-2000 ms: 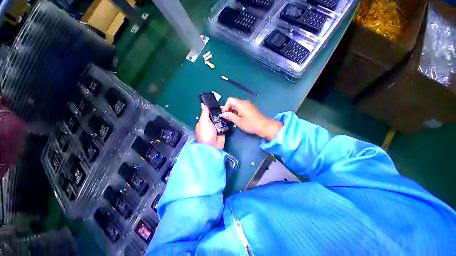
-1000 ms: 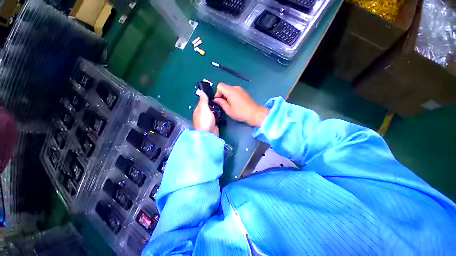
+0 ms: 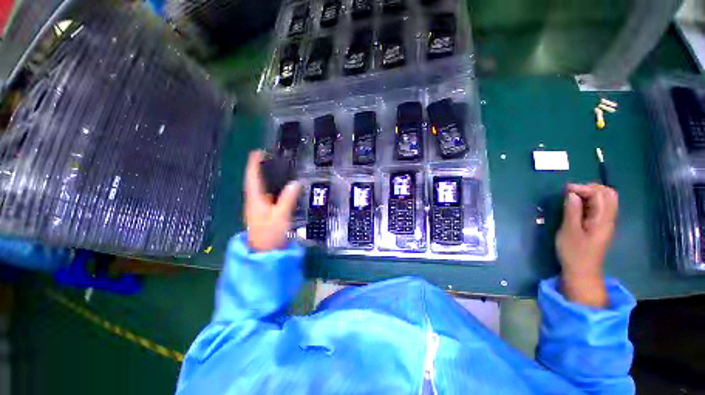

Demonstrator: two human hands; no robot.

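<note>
My left hand (image 3: 267, 216) grips a black phone (image 3: 277, 177) at the left front corner of the nearer blister tray (image 3: 468, 253). Its keys do not show. In that tray's front row, several keypad phones (image 3: 402, 202) lie face up with lit screens. In its back row, several phones with open backs (image 3: 365, 139) lie. My right hand (image 3: 589, 231) is over the bench at the right, fingers curled, close to a thin pen-like tool (image 3: 602, 166). Whether it holds anything is unclear. A white card (image 3: 550, 160) lies left of it.
Another blister tray (image 3: 340, 86) of phones adjoins behind. Stacked empty trays (image 3: 116, 146) rise at left. A tray (image 3: 666, 177) with black phones stands at the right edge. Small pale cylinders (image 3: 600, 118) lie near the metal post (image 3: 638, 38). The bench's front edge runs before me.
The view has turned left to the trays. My hands, formerly together on one phone, are now far apart: left with a phone at the tray, right over the bench. The white card now shows.
</note>
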